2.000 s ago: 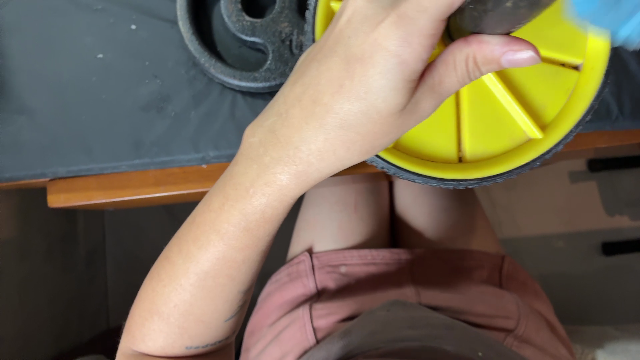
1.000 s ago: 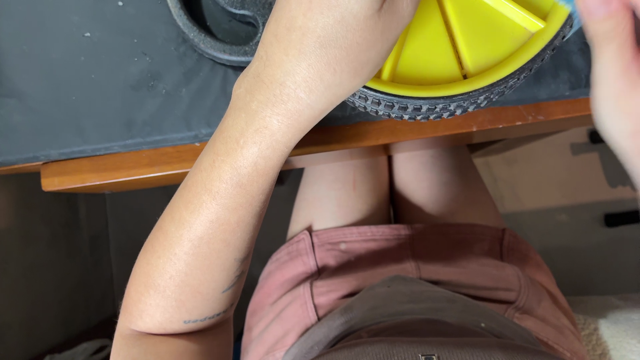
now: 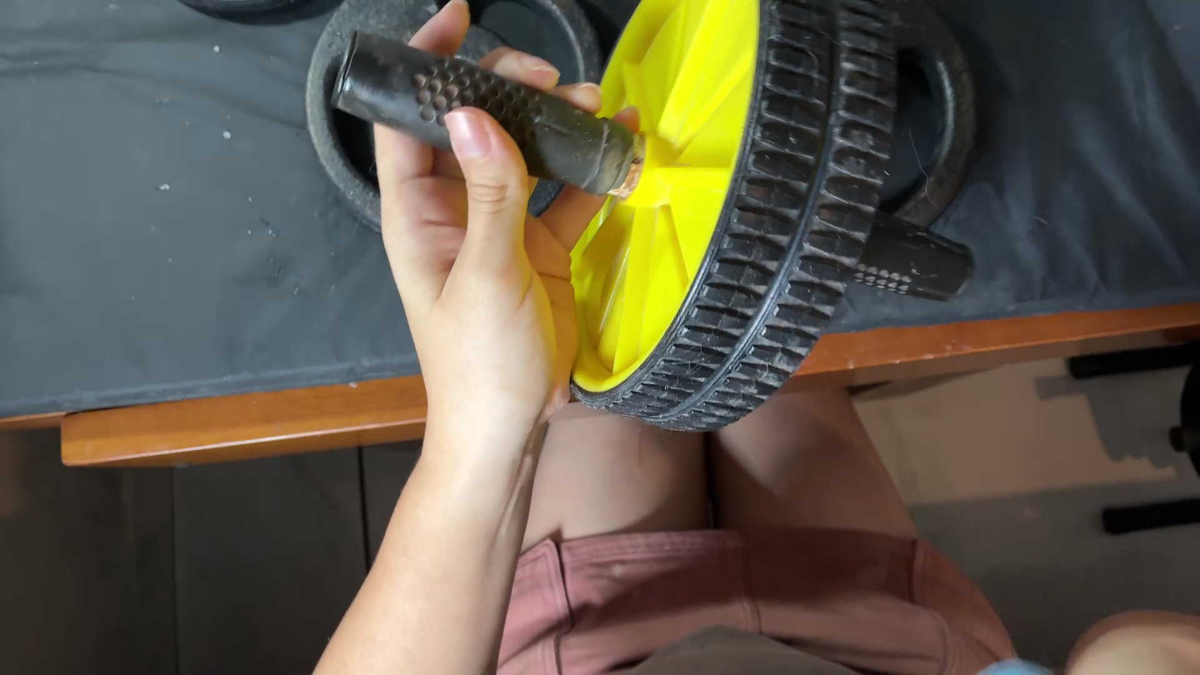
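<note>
A two-tyred ab roller wheel with yellow spoked sides and black ribbed treads is tilted at the table's front edge. My left hand holds its near black handle, palm up, with the thumb over the dimpled grip and the fingers around its far side. The other black handle sticks out beyond the treads on the right. At the bottom right edge a rounded bit of skin, seemingly of my right arm or hand, shows beside a scrap of light blue material; its fingers are hidden.
Dark weight plates lie behind my left hand and behind the wheel. Black cloth with small white specks covers the table, whose wooden edge runs above my lap. Black bars stand at the lower right.
The wheel has been turned so that its treads and both handles show. My left hand is now palm up on the handle. The blue material has moved from the wheel's upper right to the bottom edge.
</note>
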